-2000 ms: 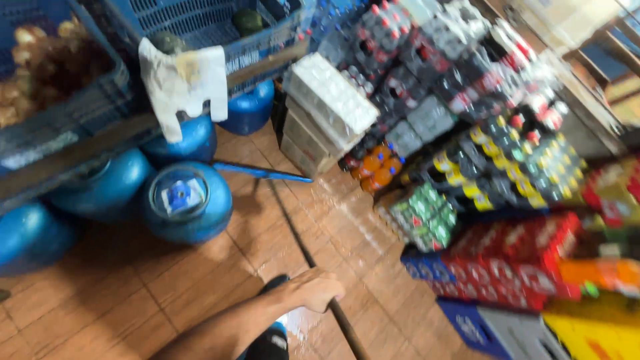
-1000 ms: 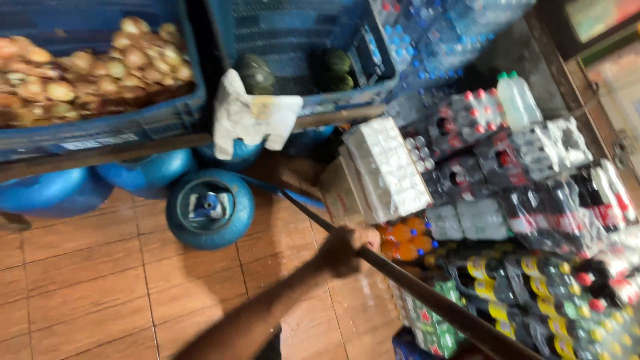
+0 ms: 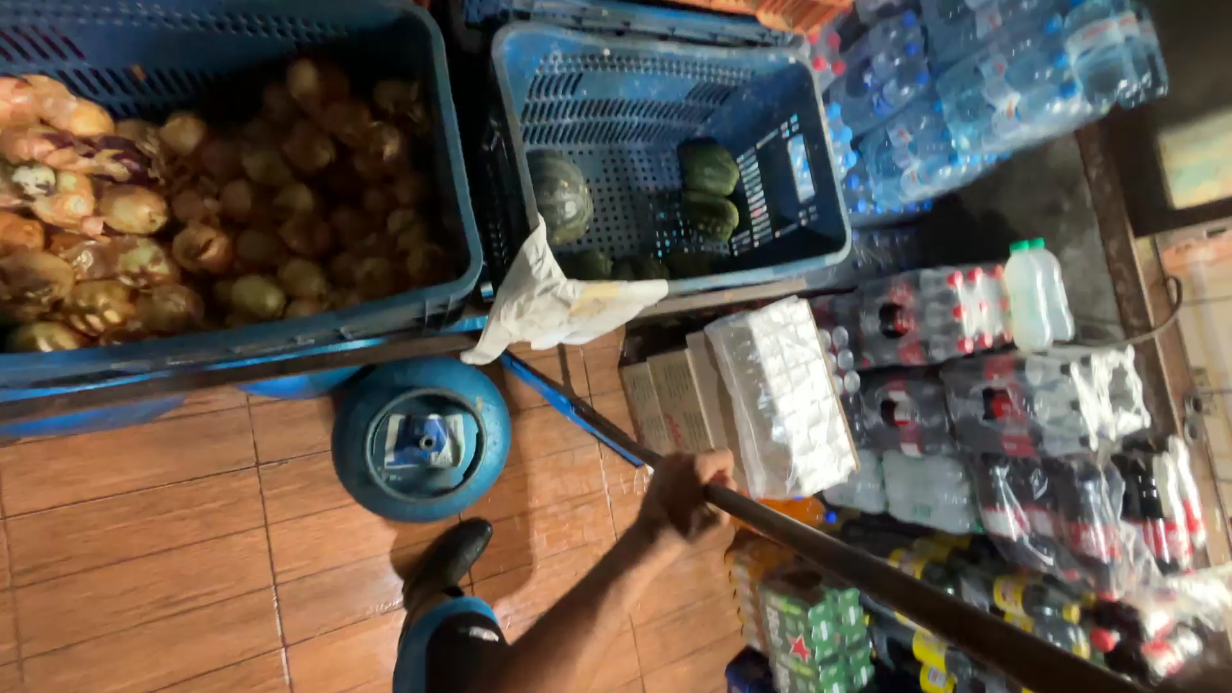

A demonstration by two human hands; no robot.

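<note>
My left hand (image 3: 685,496) is closed around the long dark handle (image 3: 866,573) of a floor squeegee. The handle runs from the lower right corner up to a narrow blue head (image 3: 573,409) on the tiled floor, between a blue gas cylinder (image 3: 421,441) and stacked cardboard boxes (image 3: 664,399). Part of the head's far end is hidden below the shelf edge. My right hand is out of view. The floor has a wet sheen near the head.
Above the cylinder, a shelf bears a blue crate (image 3: 462,231) of onions and another (image 3: 835,183) with squashes; a white plastic bag (image 3: 568,303) hangs there. Packs of bottles (image 3: 905,313) fill the right side. My shoe (image 3: 450,558) is near the cylinder.
The view has shifted and turned, showing more of the crates. My left hand stays on the handle throughout. The blue head now lies partly beneath the shelf edge and hanging bag.
</note>
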